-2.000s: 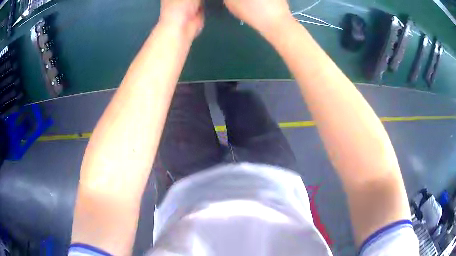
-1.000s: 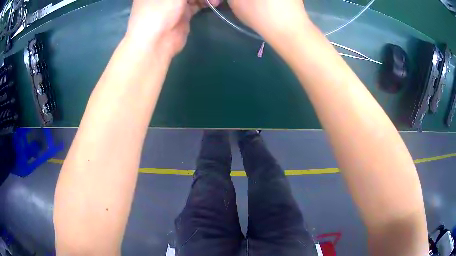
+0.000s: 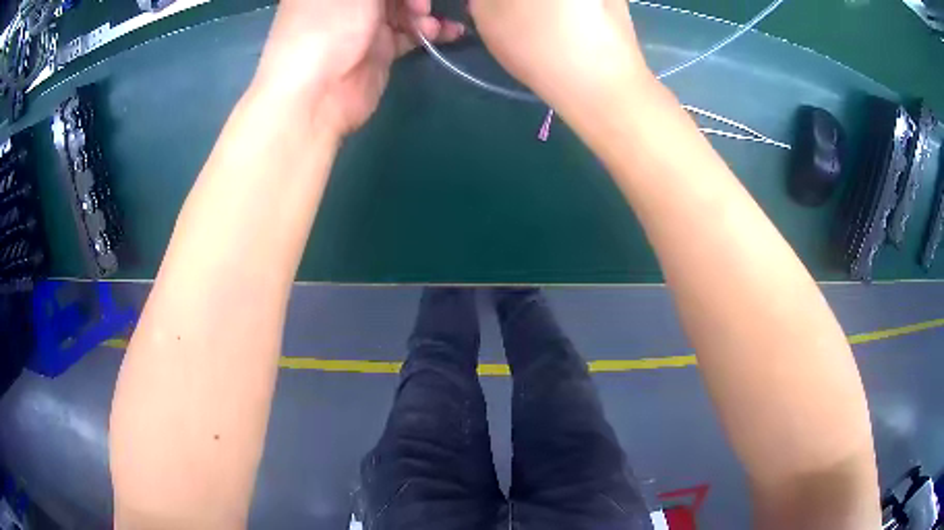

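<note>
My left hand point(image 3: 347, 57) is at the top edge, partly cut off, with bent fingers near one end of the clear tubing point(image 3: 478, 83). Whether the fingers hold the tubing is unclear. My right hand point(image 3: 554, 36) is beside it, also cut off at the top, its fingers hidden. The tubing loops under my right wrist and rises to the upper right. A small pink-purple needle tip point(image 3: 544, 126) lies on the green mat point(image 3: 445, 207) by my right wrist. Silver tweezers point(image 3: 747, 135) lie open on the mat, partly behind my right forearm.
A black mouse point(image 3: 817, 155) lies right of the tweezers. Dark fixture bars point(image 3: 880, 192) stand at the right. A long fixture point(image 3: 86, 181) lies at the left, with black parts trays point(image 3: 16, 212) beyond it. A blue stool point(image 3: 70, 321) is below the bench's left edge.
The view has shifted, so the mat's front edge sits lower and more of the mat shows. The tubing and needle tip have come into view. Both hands remain together at the top.
</note>
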